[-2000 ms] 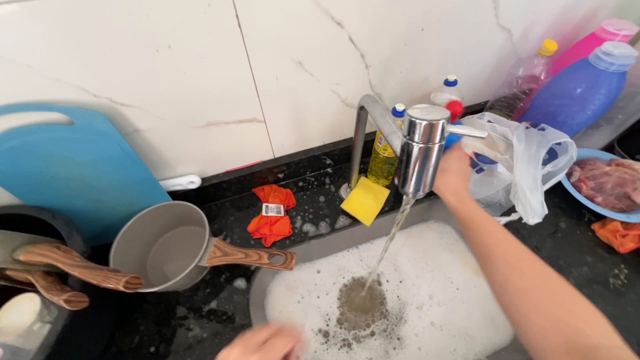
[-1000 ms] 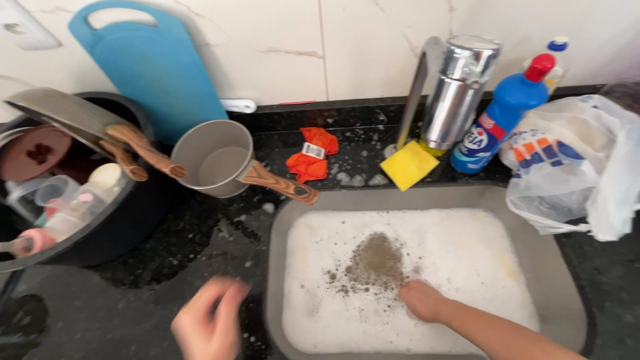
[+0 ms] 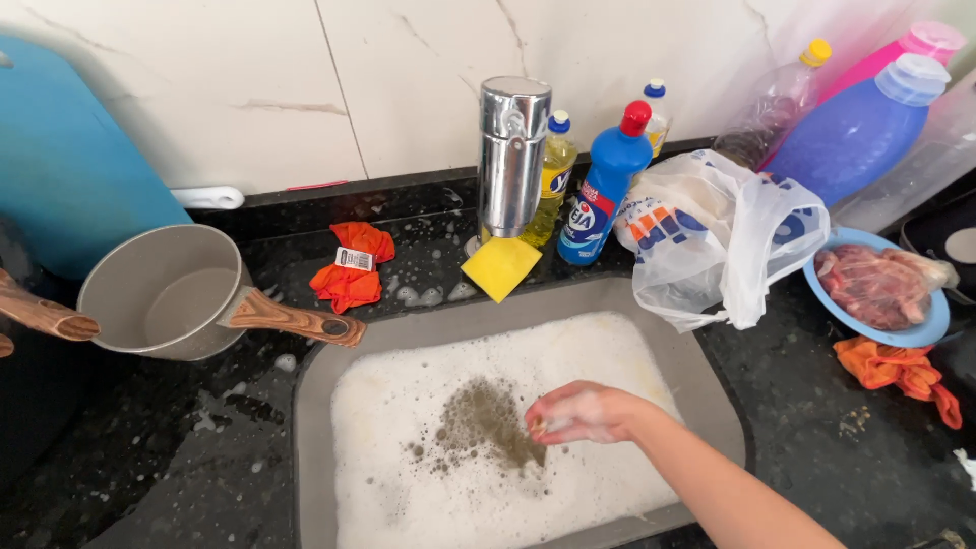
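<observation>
My right hand [image 3: 579, 415], wet and with foam on it, is just above the suds of a grey sink [image 3: 316, 435]. Its fingers are curled, with something small and brownish near the fingertips that I cannot identify. White foam [image 3: 396, 488] covers the water, apart from a murky patch beside my fingers. My left hand is out of view. Behind the sink stand a chrome faucet [image 3: 514, 168] with no water running, a yellow sponge cloth [image 3: 502, 268], a bottle of yellow dish soap [image 3: 555, 183] and a blue cleaner bottle [image 3: 606, 194] with a red cap.
At the left are a grey saucepan [image 3: 164, 297] with a wooden handle, a blue cutting board [image 3: 76, 152] and an orange cloth [image 3: 353, 267] with a label. A plastic bag [image 3: 732, 236], a blue bowl [image 3: 877, 335] of raw meat and another orange cloth [image 3: 900, 374] lie right.
The running water has stopped, and my right hand has left the faucet area for the sink. My left hand, over the counter one second ago, has gone from view.
</observation>
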